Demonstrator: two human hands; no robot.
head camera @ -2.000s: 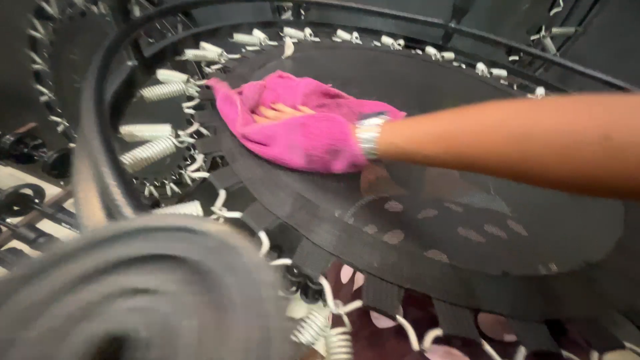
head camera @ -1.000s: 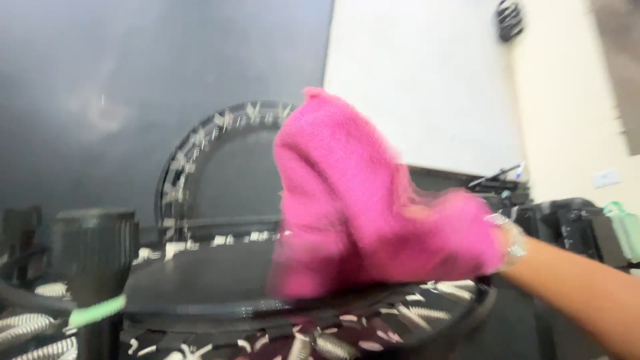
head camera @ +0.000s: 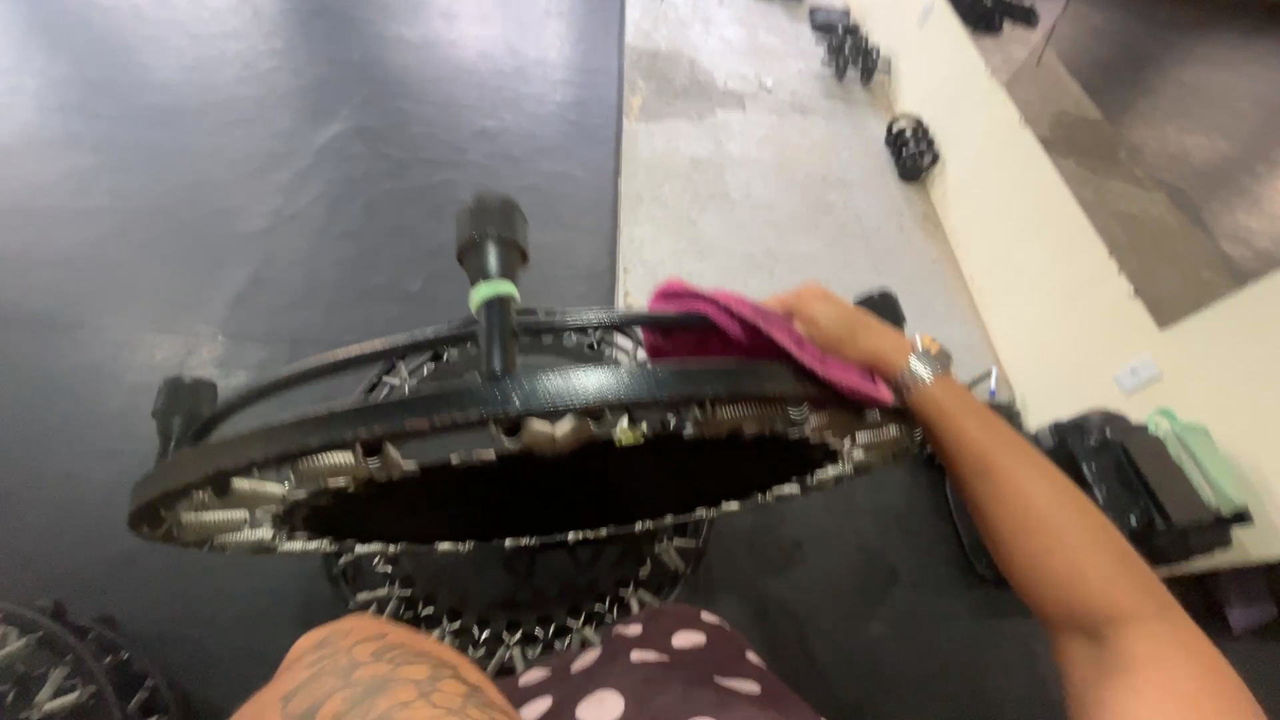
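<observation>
My right hand (head camera: 837, 323), with a metal band at the wrist, grips a pink cloth (head camera: 735, 325) draped over the right part of a mini trampoline's black metal rim (head camera: 600, 388). The trampoline is tilted, with springs (head camera: 215, 520) around its dark mat (head camera: 560, 492). One black leg with a rubber foot (head camera: 492, 235) and a light green ring (head camera: 493, 293) stands up from the rim; another foot (head camera: 184, 405) is at the left. My left hand is not in view. Tattooed skin shows at the bottom; which body part it is, I cannot tell.
Another springed trampoline (head camera: 520, 600) lies beneath, with part of one more (head camera: 50, 660) at lower left. Black dumbbells (head camera: 910, 148) rest by the pale wall. At right are black objects (head camera: 1110, 480) and a light green cloth-like item (head camera: 1195, 460).
My right hand and the pink cloth were on the trampoline's mat two seconds ago and are now at its rim. The view has shifted greatly.
</observation>
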